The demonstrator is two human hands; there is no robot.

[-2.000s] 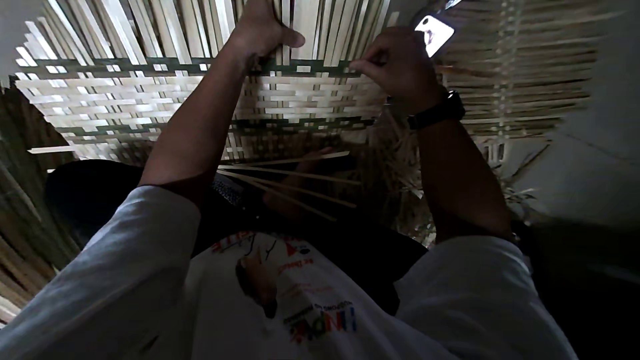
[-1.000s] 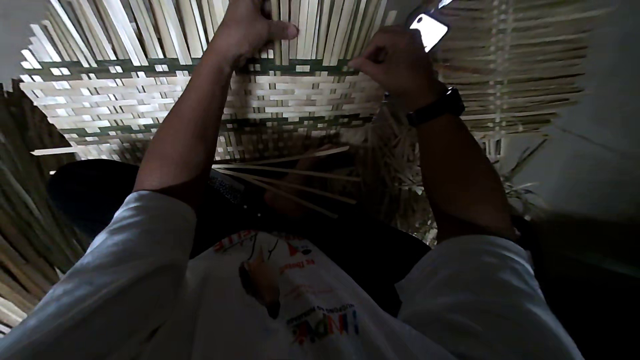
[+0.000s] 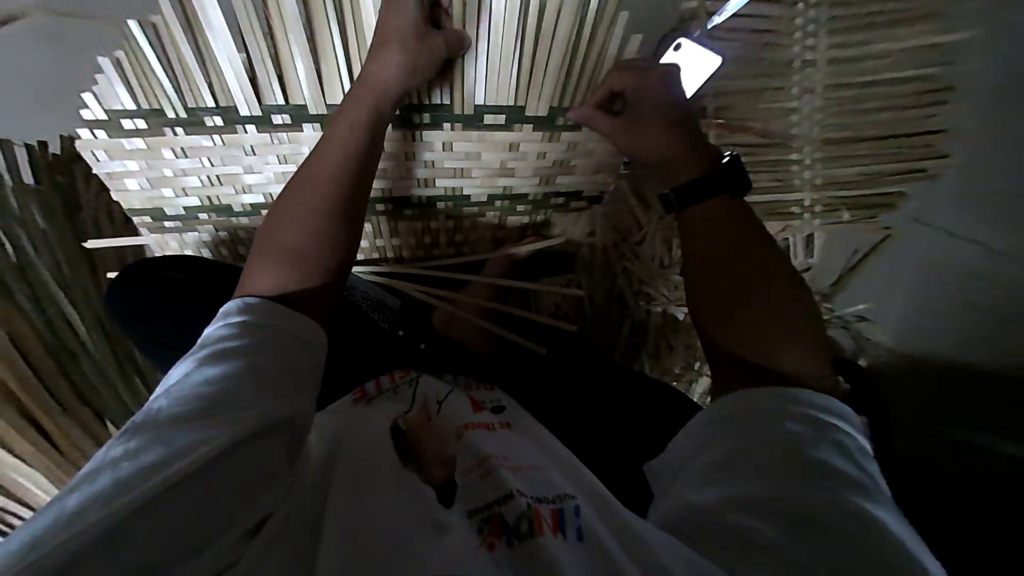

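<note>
A partly woven mat of pale flat strips, probably split bamboo, lies across the top of the view, with dark green strips crossing it in bands. Long upright strips fan out from its far side. My left hand is over these uprights with its fingers bent; whether it grips one is hidden. My right hand has thumb and forefinger brought together at the right part of the green band; any strip between them is too dark to tell. A dark watch is on my right wrist.
Several loose thin strips lie over my lap. A lit phone sits just beyond my right hand. Another woven piece is at the right, with a heap of shavings nearer me. Bundled long strips lie at the left.
My left hand shifted a little to the left and then back to the right over the uprights. My right hand stays at nearly the same place.
</note>
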